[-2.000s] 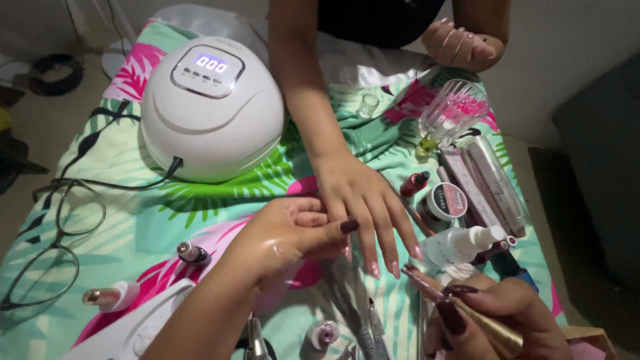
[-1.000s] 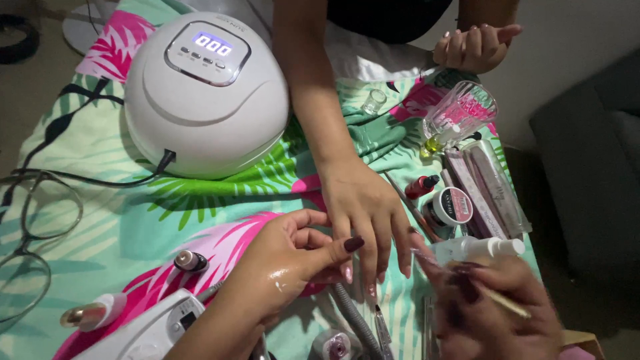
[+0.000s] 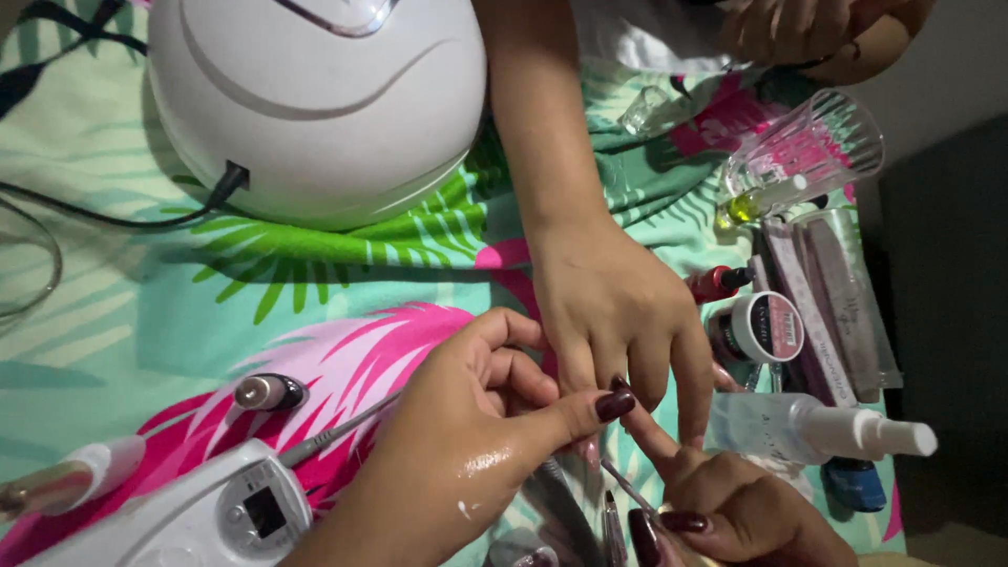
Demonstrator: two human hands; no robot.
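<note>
My left hand [image 3: 480, 417], with dark polished nails and a shiny wet patch, touches a finger of another person's hand [image 3: 614, 291] with its thumb. That hand rests palm down, fingers towards me. In my right hand [image 3: 740, 504] is a thin brush [image 3: 626, 484], pinched between thumb and fingers, its tip close to a pink nail of the other person. My right index finger reaches up beside that person's fingers. A nail drill handpiece's grey cord [image 3: 563, 512] and a metal tool [image 3: 613, 528] lie below the hands.
A white nail lamp [image 3: 331, 126] stands back left. Front left are a white control unit [image 3: 189, 512] and bottles [image 3: 268, 391]. On the right lie a red bottle [image 3: 718, 283], a labelled jar [image 3: 768, 327], a spray bottle [image 3: 819, 429], packaged nail files [image 3: 843, 315] and a clear plastic cup [image 3: 815, 146].
The view has moved closer. My right hand, lower right of the other person's fingers before, has come nearer to them, and the brush tip is now beside a nail.
</note>
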